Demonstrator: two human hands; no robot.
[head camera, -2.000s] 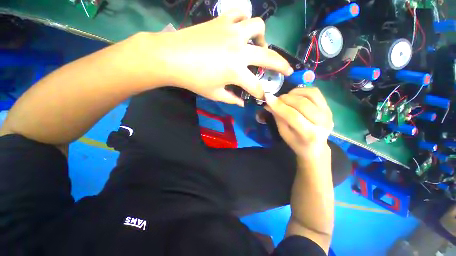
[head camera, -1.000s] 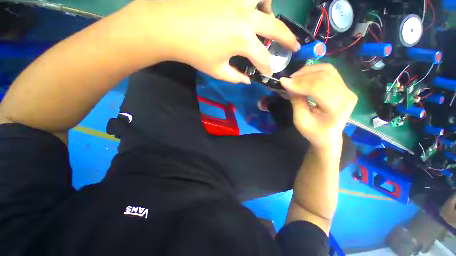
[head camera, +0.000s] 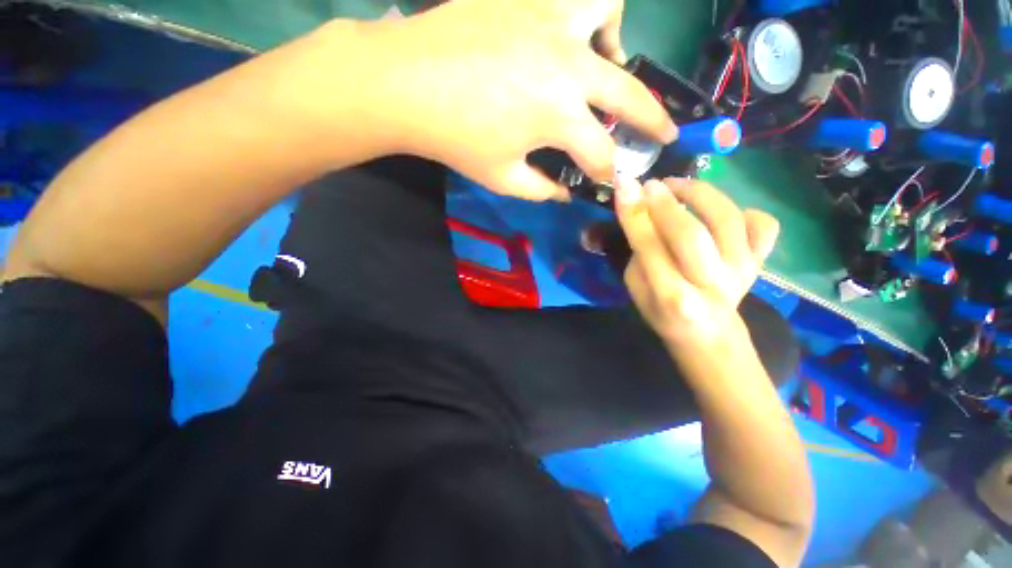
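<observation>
My left hand (head camera: 499, 94) is spread over a black speaker housing (head camera: 668, 84) at the near bench edge and grips it with the fingers. A silver-white driver disc (head camera: 637, 153) shows between the fingers. A blue cell (head camera: 708, 137) with a pink-red end sticks out to the right of the disc. My right hand (head camera: 694, 239) has its fingertips together at the near side of the housing, just below the disc. Whether the right fingertips hold the thin white wire is hidden. Much of the housing is covered by my left hand.
The green bench (head camera: 766, 211) bears several part-built units with silver-white discs (head camera: 775, 56), blue cells (head camera: 851, 134), green circuit boards (head camera: 888, 230) and red wires. A red stool (head camera: 496, 264) and a blue and red stool (head camera: 860, 419) stand on the blue floor below the bench.
A second ago the right fingertips held a thin pale wire a little off the housing; now they are against it near the disc. The view has shifted slightly.
</observation>
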